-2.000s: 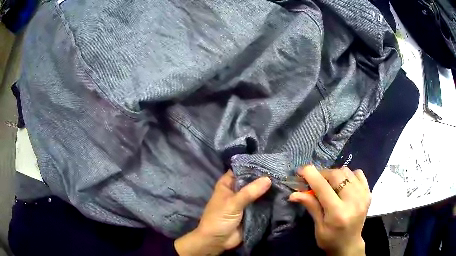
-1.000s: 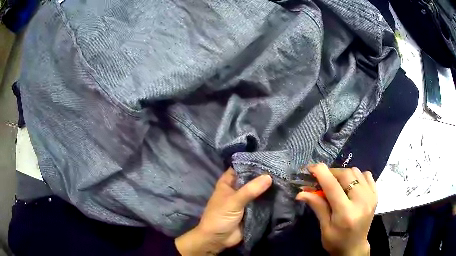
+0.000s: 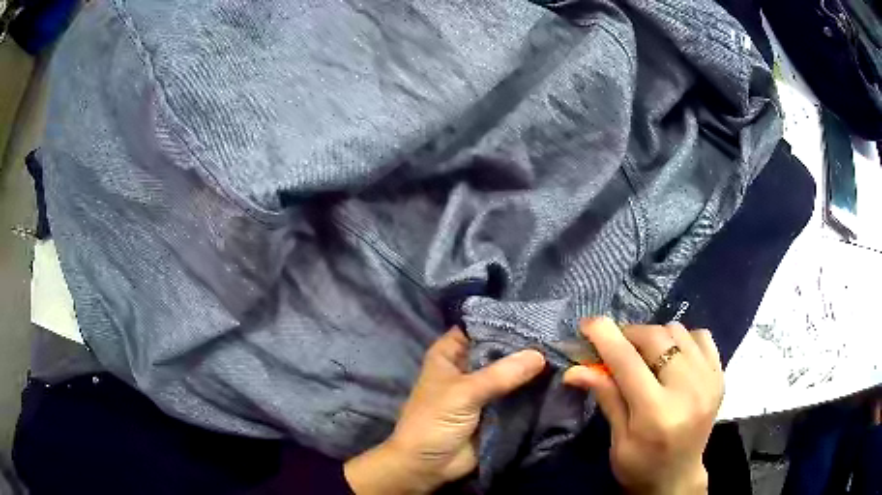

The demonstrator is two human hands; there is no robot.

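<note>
A grey-blue denim jacket, inside out, covers most of the view. My left hand pinches a folded seam at the jacket's near edge, thumb on top. My right hand, with a ring on one finger, holds thread snips with an orange grip. Most of the snips is hidden by the fingers. Their blades are hard to make out and point left at the seam, close to my left thumb. Loose threads are too small to tell.
A dark cloth part with pale lettering lies at the right. A white, pen-marked table has a dark flat rectangle on it. Dark garments lie at the upper right and lower left.
My left hand and the pinched seam have shifted slightly right. My right hand with the snips moved slightly right, then back left towards the seam.
</note>
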